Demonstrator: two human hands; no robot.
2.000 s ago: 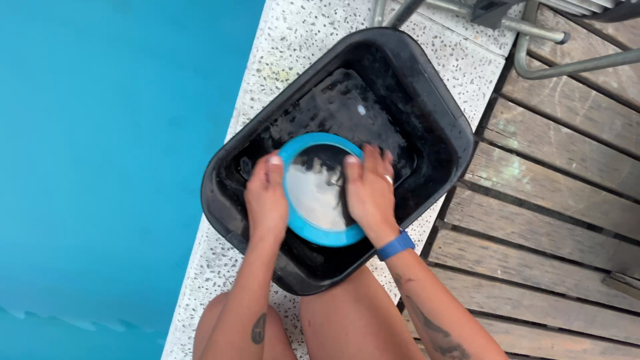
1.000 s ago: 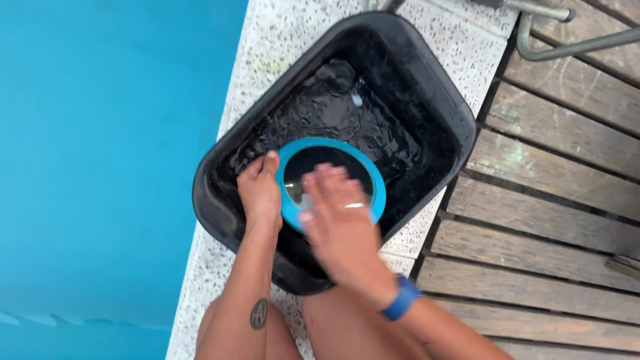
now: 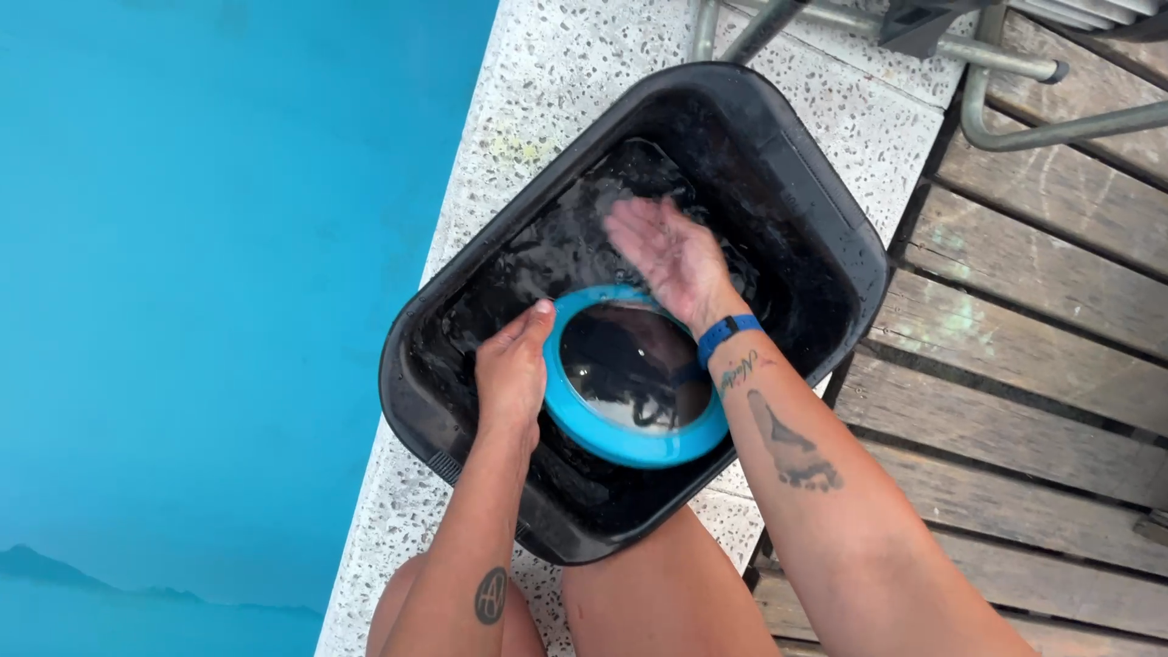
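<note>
A black plastic tub (image 3: 826,182) holds water (image 3: 557,237). In its near half lies a round blue-rimmed object (image 3: 607,447) with a dark, glossy, reflecting middle, tilted slightly. My left hand (image 3: 513,374) grips the rim at its left side, thumb on top and fingers hidden below. Beyond the far edge of the rim, my right hand (image 3: 671,251) is at the water with palm up and fingers extended, holding nothing. A blue wristband (image 3: 728,336) on my right wrist is close to the rim's right side.
The tub stands on a speckled stone edge (image 3: 520,119) beside a pool of blue water (image 3: 210,274). Wooden decking (image 3: 1013,365) runs along the right. Metal tube legs (image 3: 1013,59) of some furniture stand at the top right. My knees are against the near side.
My right hand has moved from over the middle of the round object to the water beyond it, and its palm now faces up. My left hand has stayed at the left rim.
</note>
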